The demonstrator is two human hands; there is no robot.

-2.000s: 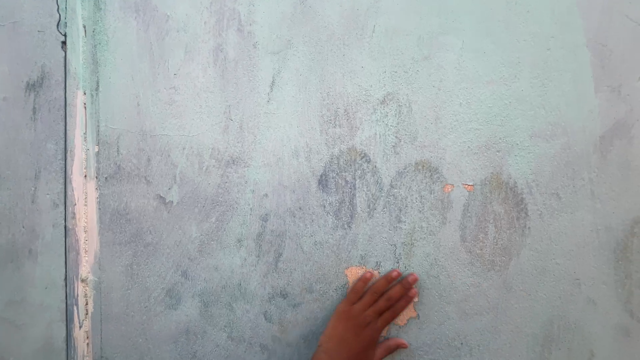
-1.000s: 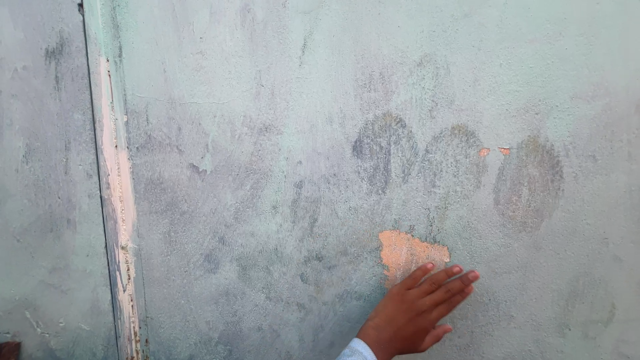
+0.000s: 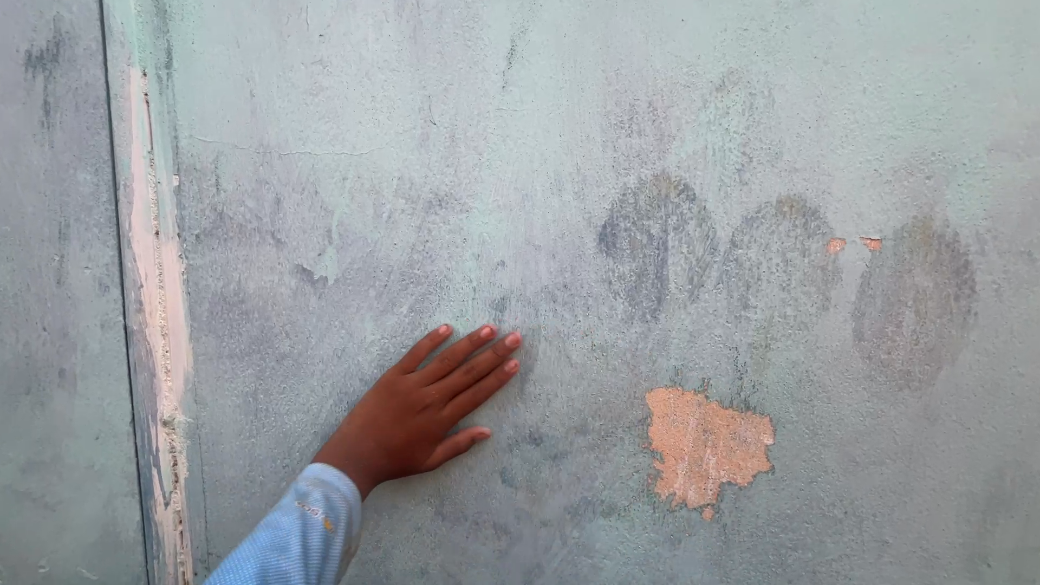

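My left hand (image 3: 422, 406) reaches in from the lower left, in a light blue sleeve (image 3: 301, 520), with its palm laid flat on the worn green-grey painted wall (image 3: 520, 203). Its fingers are extended up to the right, with small gaps between them, and the thumb sits lower, apart from them. Nothing is held. To the right of the fingertips, not touching them, a patch of bare orange plaster (image 3: 707, 447) shows where paint has come away. My right hand is out of view.
Dark oval stains (image 3: 662, 244) mark the wall at the right, with small orange chips (image 3: 870, 243) nearby. Down the left side runs a rough pale pink strip (image 3: 162, 309) beside a narrow dark vertical gap (image 3: 122, 284).
My left hand has moved left across the wall, away from the orange patch. It partly covered that patch in the earliest frame and was at its lower edge one second ago.
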